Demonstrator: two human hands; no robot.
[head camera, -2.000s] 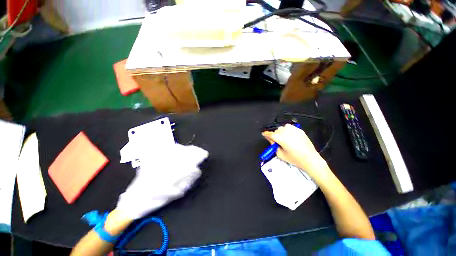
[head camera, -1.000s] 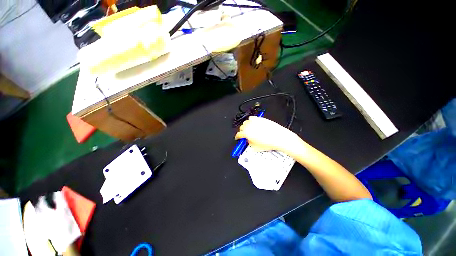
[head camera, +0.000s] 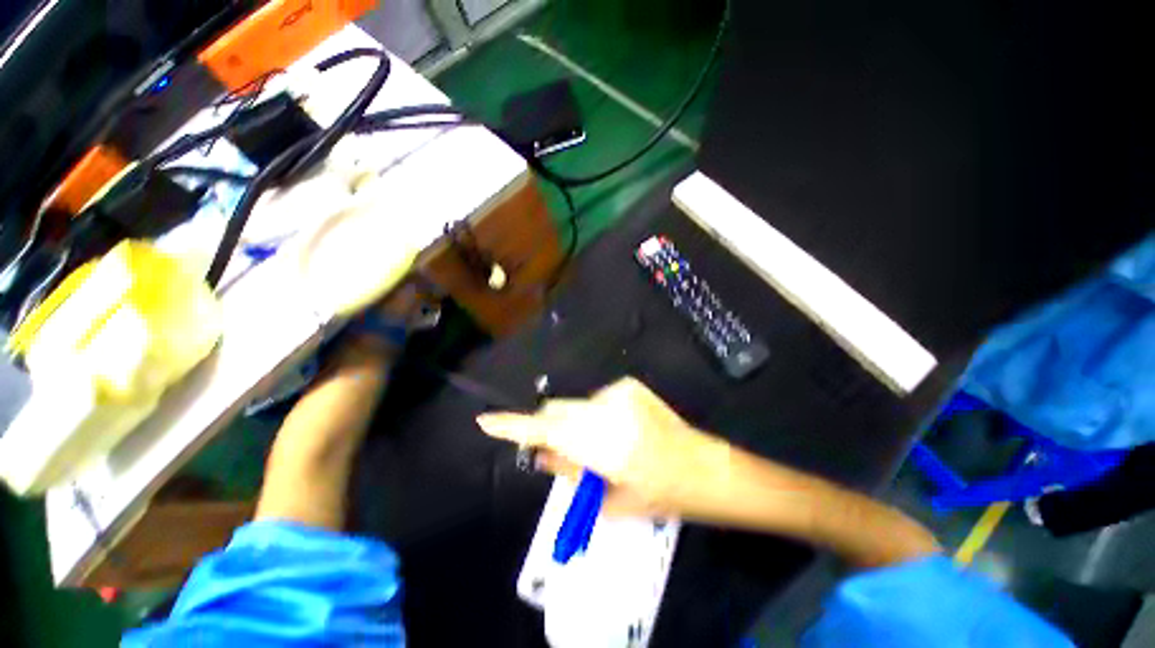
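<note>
My right hand (head camera: 621, 443) is bare, with a finger pointing left, and keeps a blue marker pen (head camera: 580, 517) in its grip. It is over a white set-top box (head camera: 602, 589) on the black mat, near small dark plugs. Whether it also touches the box is unclear. My left forearm reaches to the shelf's near side, with a blue band at the wrist. My left hand is hidden in the dark under the shelf, so its hold cannot be seen.
A white shelf (head camera: 272, 323) with wooden legs, cables and a pale yellow stack (head camera: 120, 329) stands at left. A remote control (head camera: 700, 308) and a long white strip (head camera: 804, 281) lie right of it. A person's blue sleeve (head camera: 1077, 355) and a blue stool are at far right.
The view has turned right and moved closer to the shelf. My left hand has gone from the red pad at left to under the shelf. My right hand still has the marker.
</note>
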